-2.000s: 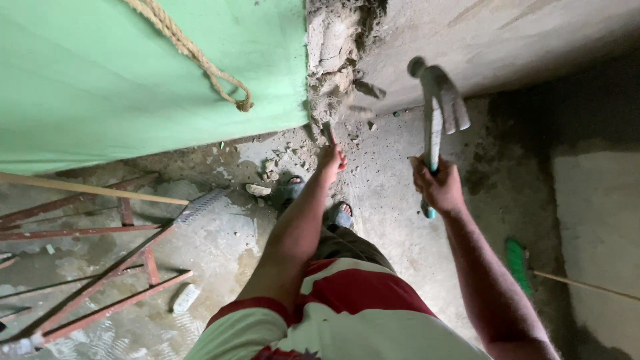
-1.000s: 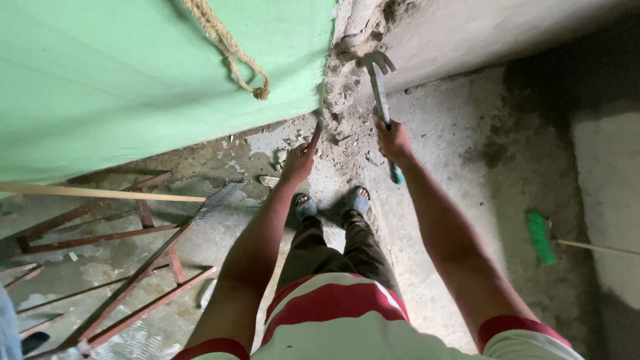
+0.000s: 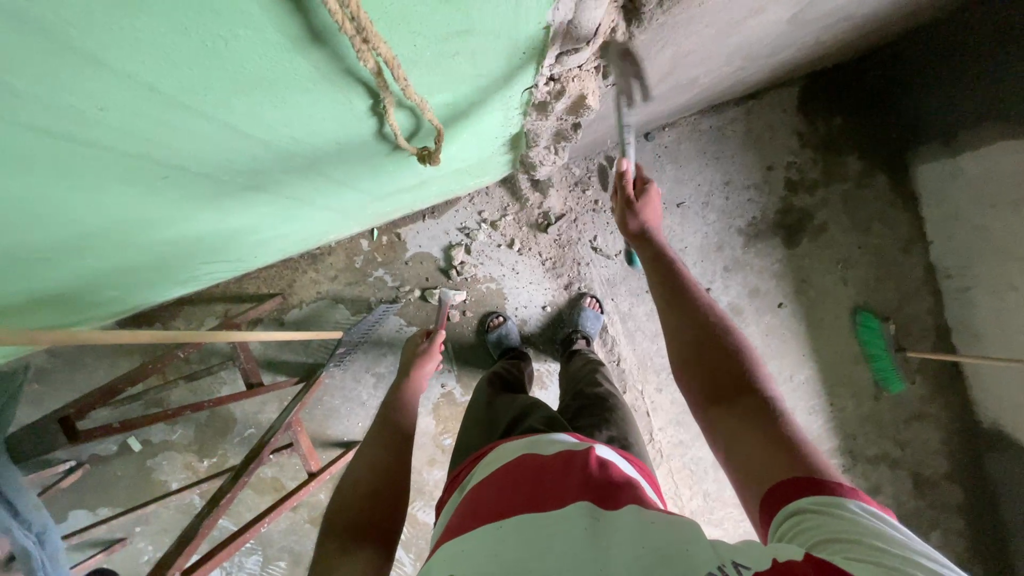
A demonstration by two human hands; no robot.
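Note:
My right hand [image 3: 638, 206] grips a claw hammer [image 3: 626, 120] by its handle. The hammer's head is blurred and overlaps the edge of the broken masonry [image 3: 560, 120] where the green wall [image 3: 240, 136] meets the grey wall; whether it touches cannot be told. Lower down and to the left, my left hand [image 3: 422, 358] is closed around a chisel-like metal tool [image 3: 444, 308], whose flat end points up, away from me. That tool is away from the wall, over the floor near my left foot.
Rubble [image 3: 460, 260] lies on the concrete floor by the wall's foot. A looped rope [image 3: 400, 88] hangs on the green wall. Reddish metal frames [image 3: 256, 464] and a long wooden stick [image 3: 168, 337] are at left. A green-bristled broom [image 3: 878, 350] lies at right. Blue-grey cloth shows at the left edge.
My left hand has drawn back from the broken masonry with its tool, down and to the left. The hammer stays in my right hand, near the masonry.

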